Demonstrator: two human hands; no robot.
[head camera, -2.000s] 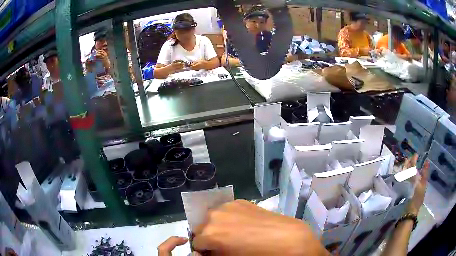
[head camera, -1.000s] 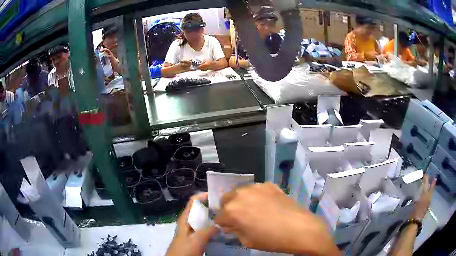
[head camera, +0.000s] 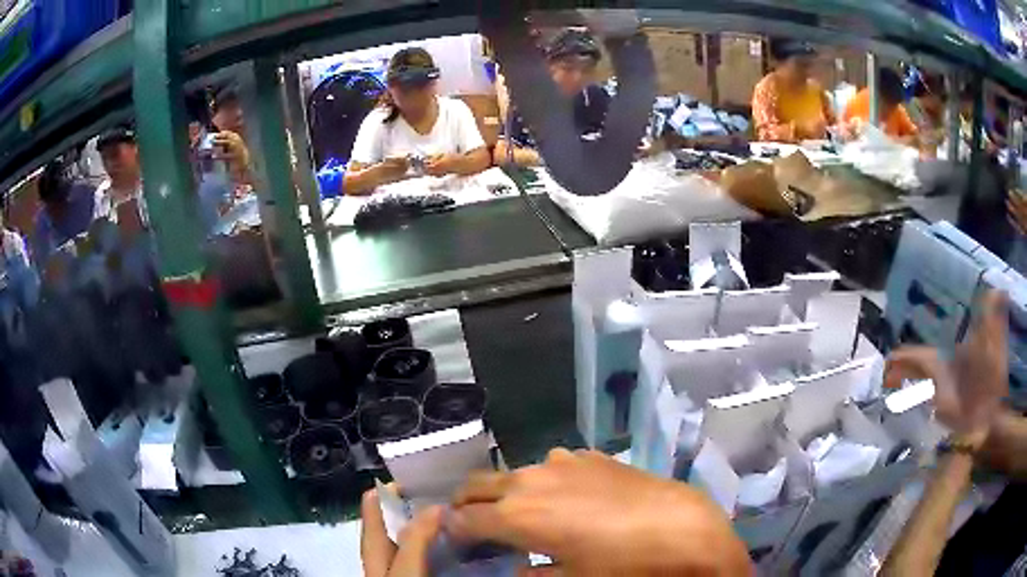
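An open carton with its white flap (head camera: 437, 460) standing up is low in the middle of the view. My left hand (head camera: 396, 539) holds the carton from the left side, partly cut off by the bottom edge. My right hand (head camera: 597, 513) lies over the carton's mouth with bent fingers. Its fingertips are blurred, and whether they hold a small part is hidden. The inside of this carton cannot be seen.
Open cartons (head camera: 743, 423) with white contents stand to the right. Another person's hands (head camera: 969, 383) are beside them. Black round parts (head camera: 389, 411) lie beyond the bench edge. Small dark parts (head camera: 257, 564) lie at the lower left. A green post (head camera: 186, 271) rises at left.
The held carton and my hands have shifted left and lower in the view. My right fingers have flattened over the carton. The other person's hands have risen at the right.
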